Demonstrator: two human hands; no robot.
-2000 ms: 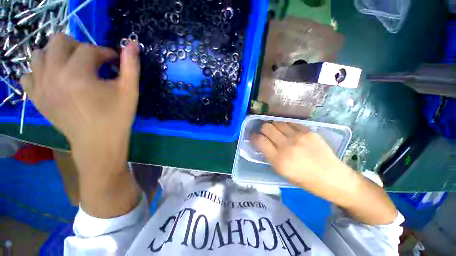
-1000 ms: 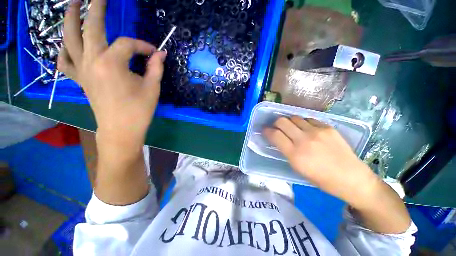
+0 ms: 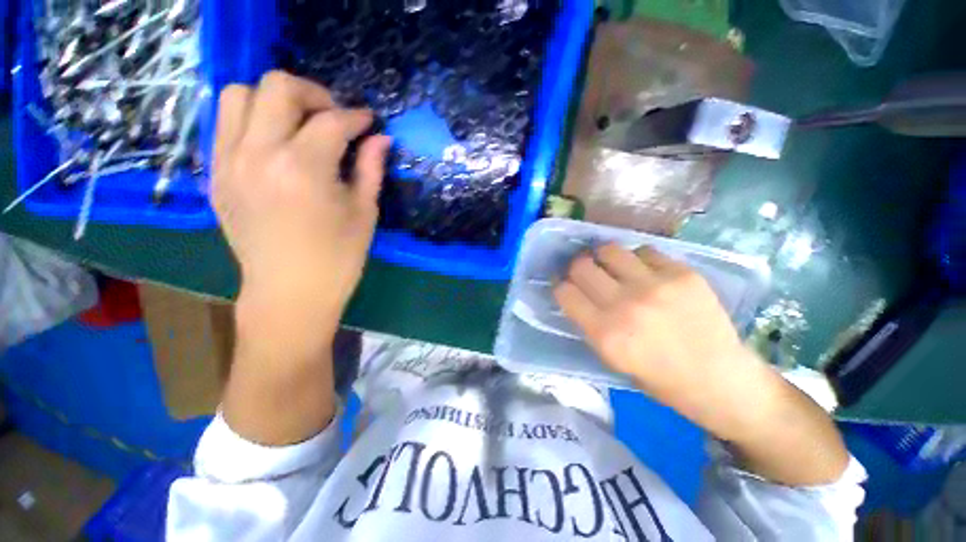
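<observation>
My left hand (image 3: 297,191) is over the blue bin of rings (image 3: 466,169), its thumb and index fingertips apart by a small gap. No pin or ring can be made out between them; the view is blurred. My right hand (image 3: 646,307) is inside the clear plastic tray (image 3: 519,328), fingers bent down; whether it holds something is hidden. The blue bin of pins (image 3: 117,95) is left of the ring bin, with several silver pins over its front rim. The bright fixture block (image 3: 738,128) with a dark round hole lies beyond the tray.
The grey tapered tool (image 3: 900,109) points at the fixture block from the right. A brownish oily base plate (image 3: 636,191) lies beside the ring bin. A clear container (image 3: 853,23) is at the far right. A dark object (image 3: 890,349) is near the bench's right front edge.
The silver pin seen in my left fingertips a second ago is no longer visible there. My left hand has moved right and towards me, its fingers more curled. My right hand stays in the tray.
</observation>
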